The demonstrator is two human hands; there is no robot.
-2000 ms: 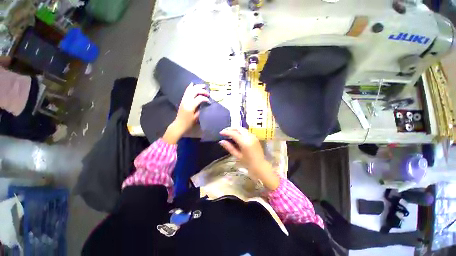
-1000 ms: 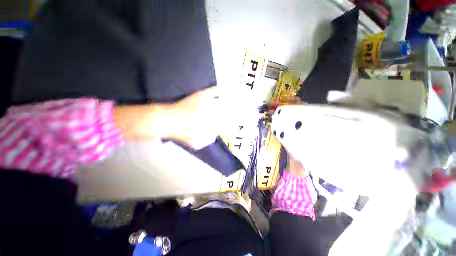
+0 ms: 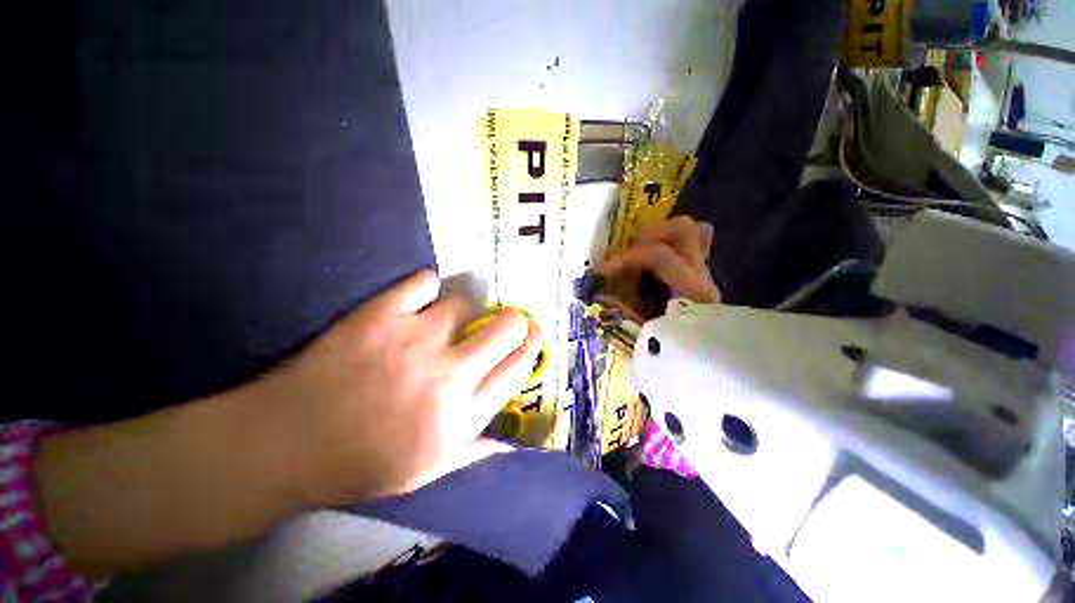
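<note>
My left hand (image 3: 401,383) lies palm down on the pale table with its fingers curled over yellow loop handles (image 3: 531,406), which look like thread snips; their blades are hidden. A large dark fabric panel (image 3: 224,165) lies beyond my left hand. A smaller dark piece (image 3: 507,501) lies below that hand, its edge near the needle area. My right hand (image 3: 672,262) is beside the needle area (image 3: 601,316), partly behind the white machine head, fingers bent. I cannot tell whether it holds anything. More dark fabric (image 3: 766,153) lies beyond it.
The white sewing machine head (image 3: 849,412) fills the lower right, close to my right hand. Yellow "PIT" tape (image 3: 531,189) runs along the table (image 3: 454,71). Metal plates (image 3: 601,153) sit beside it. Machine parts and a rail stand at the upper right.
The view has moved closer to the needle area. My left hand now has yellow handles under its fingers. My right hand, mostly hidden behind the machine head before, now shows beyond it.
</note>
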